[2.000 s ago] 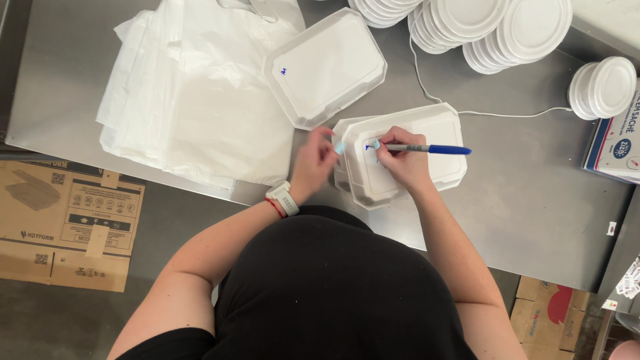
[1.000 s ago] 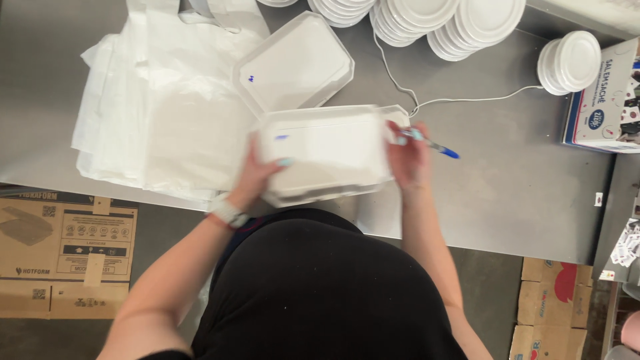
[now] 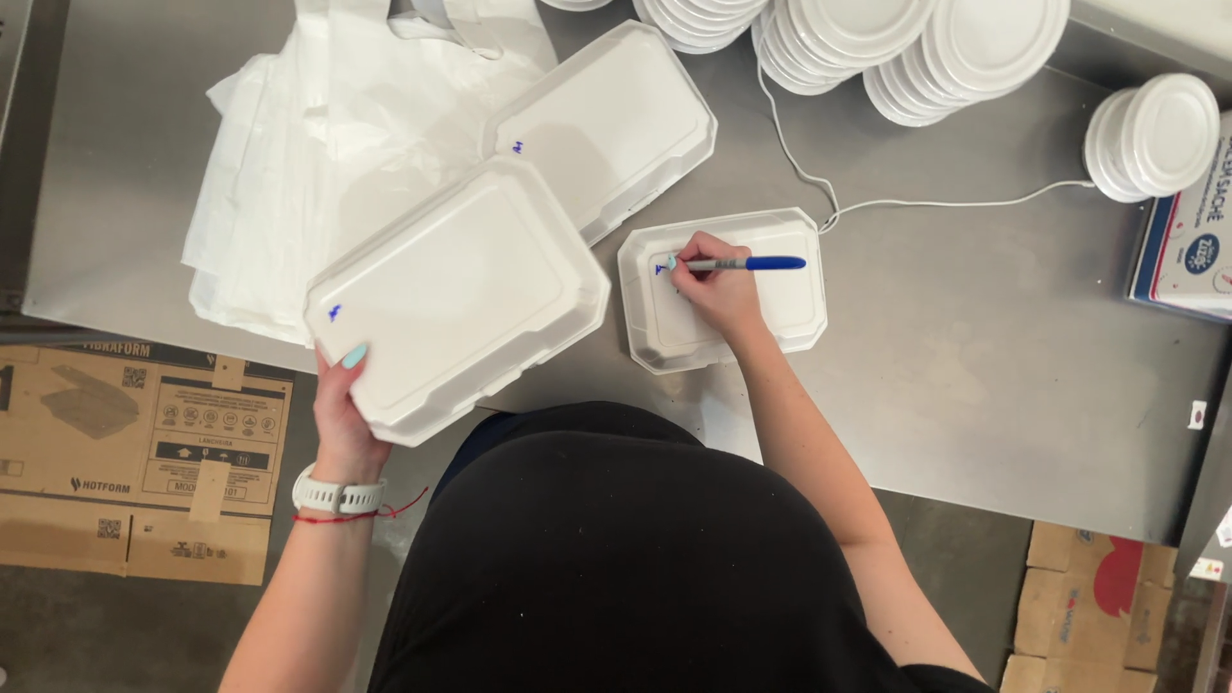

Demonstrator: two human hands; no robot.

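My left hand (image 3: 348, 409) grips the lower left corner of a closed white foam takeout container (image 3: 457, 294), tilted over the edge of some white plastic bags; its lid bears a blue mark. Between the fingers of my right hand (image 3: 717, 289) is a marker with a blue cap on its back end (image 3: 775, 263). Its tip is hidden by my fingertips, beside a blue mark on the lid of a smaller closed foam container (image 3: 794, 308) lying on the steel table. Another marked foam container (image 3: 616, 125) lies behind, partly on the bags.
White plastic bags (image 3: 260, 212) are piled at the left of the steel table (image 3: 962, 318). Stacks of round white lids (image 3: 1001, 43) stand along the back, with a smaller stack (image 3: 1169, 135) at the right. A white cable (image 3: 924, 202) runs to it, near a printed box (image 3: 1193, 241).
The larger container has moved left in my left hand, off the smaller one. My right hand, away from the lids one second ago, is now over the smaller container's lid with the marker.
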